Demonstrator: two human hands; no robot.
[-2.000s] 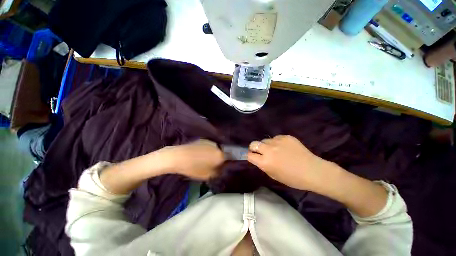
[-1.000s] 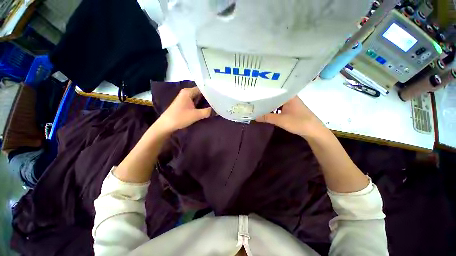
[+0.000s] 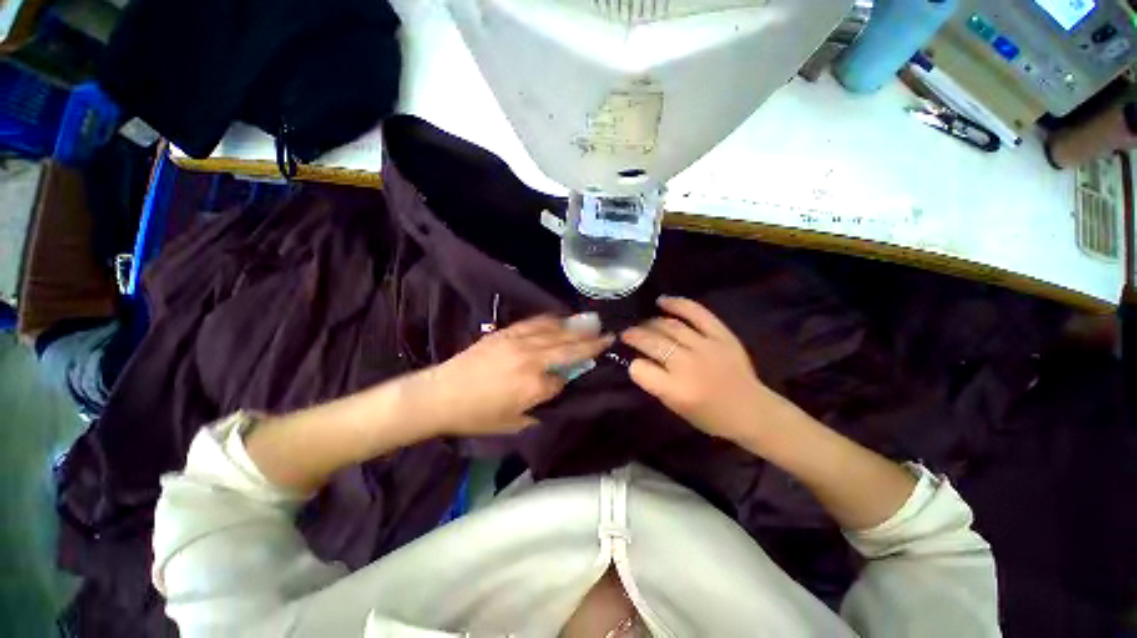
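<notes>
The dark plum trousers (image 3: 455,280) lie from the table edge towards my lap, their waist opening spread at the machine's front. The white machine head (image 3: 623,87) stands above, with its clear guard (image 3: 611,256) over the cloth. My left hand (image 3: 518,374) has its fingers on the cloth just below the guard, holding it at a small pale grey patch (image 3: 577,370). My right hand (image 3: 698,374) holds the same part from the right, fingertips close to the left ones. A small metallic glint shows between them. The needle area is hidden.
Black folded cloth (image 3: 262,75) lies on the table at the left. More plum cloth (image 3: 262,324) is heaped left and right. The control panel (image 3: 1060,50), a light blue cone (image 3: 892,44), snips (image 3: 954,122) and a brown spool (image 3: 1095,135) are at the right.
My hands have come back from beside the machine tip to in front of the guard. The trousers' waist opening shows again, and the view has tilted down, away from the JUKI lettering.
</notes>
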